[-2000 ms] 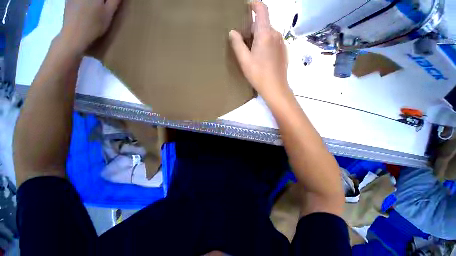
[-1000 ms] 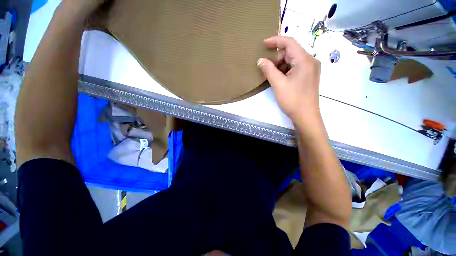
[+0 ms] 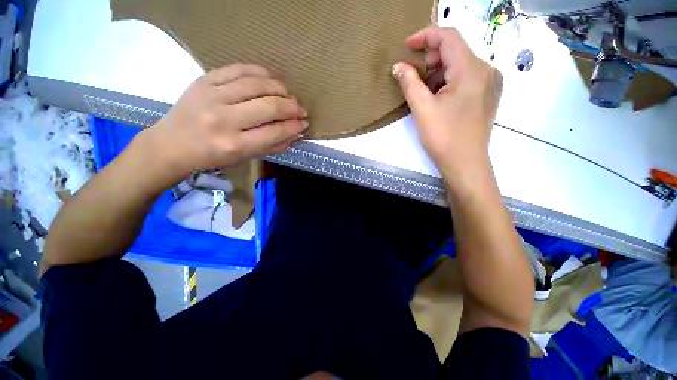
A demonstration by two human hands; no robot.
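A large tan ribbed panel point(image 3: 319, 59) lies on the white table, its curved lower edge near the table's front; its top is cut off by the picture's edge. My left hand point(image 3: 236, 111) lies on the panel's lower left edge, with fingertips at the curved rim. My right hand point(image 3: 453, 93) is at the panel's right edge, thumb and fingers around the cloth there. The presser foot area point(image 3: 501, 15) of the sewing machine is at the upper right, right of the panel.
The ruler edge point(image 3: 356, 172) runs along the table front. Orange-handled snips or tool point(image 3: 662, 178) lie at far right. A small tan piece point(image 3: 647, 90) lies behind the machine's metal parts. Blue bin point(image 3: 260, 223) with scraps is below. Another person's grey-blue sleeve point(image 3: 637, 308) is at lower right.
My left hand has come from the top left down to the panel's lower left edge. My right hand stays at the right edge. The view has shifted, so the machine sits farther right.
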